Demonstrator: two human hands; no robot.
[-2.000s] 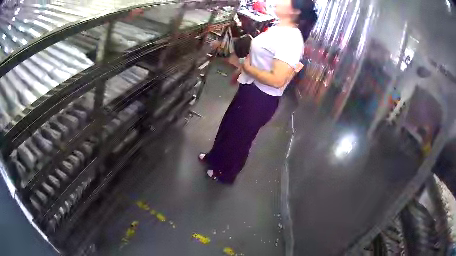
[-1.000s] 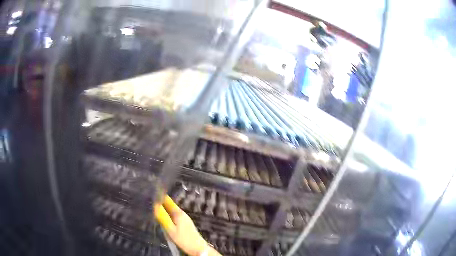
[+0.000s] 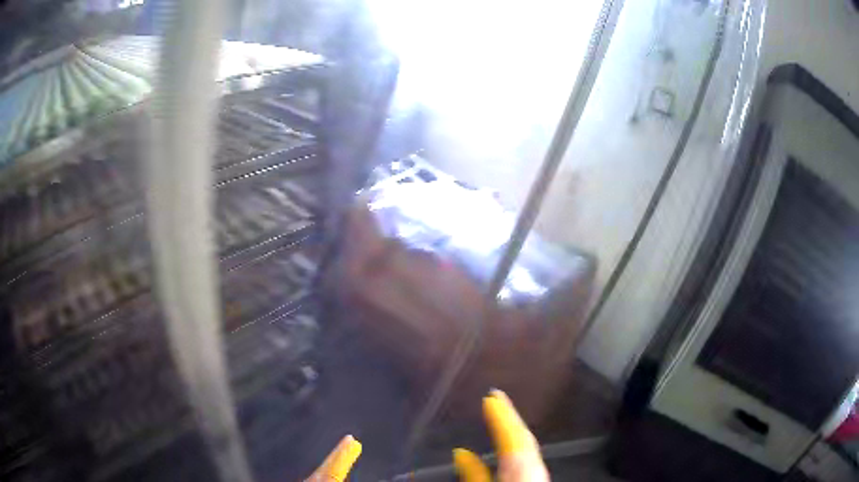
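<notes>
A clear plastic curtain (image 3: 191, 226) hangs in front of me, with a pale, blurred vertical fold or edge at left and thinner slanting lines farther right. My left hand (image 3: 337, 461) is at the bottom edge, mostly cut off; one finger with a yellow finger cot shows. My right hand (image 3: 501, 446) is to its right, also cut off, with two yellow-cotted fingers apart and nothing visible between them. Both hands are low, near the curtain; whether they touch it cannot be told.
Behind the curtain at left stands a tiered rack (image 3: 268, 169) with pale, ridged rows on top. A brown box (image 3: 414, 301), seemingly cardboard, with shiny wrapping on top, stands in the middle. A white cabinet or machine (image 3: 721, 353) with a dark panel is at right. Bright glare covers the upper middle.
The view has swung right, from the aisle and a person to the curtain, then past the rack, now at left. One hand showed a second ago; two show now. The box and cabinet have appeared.
</notes>
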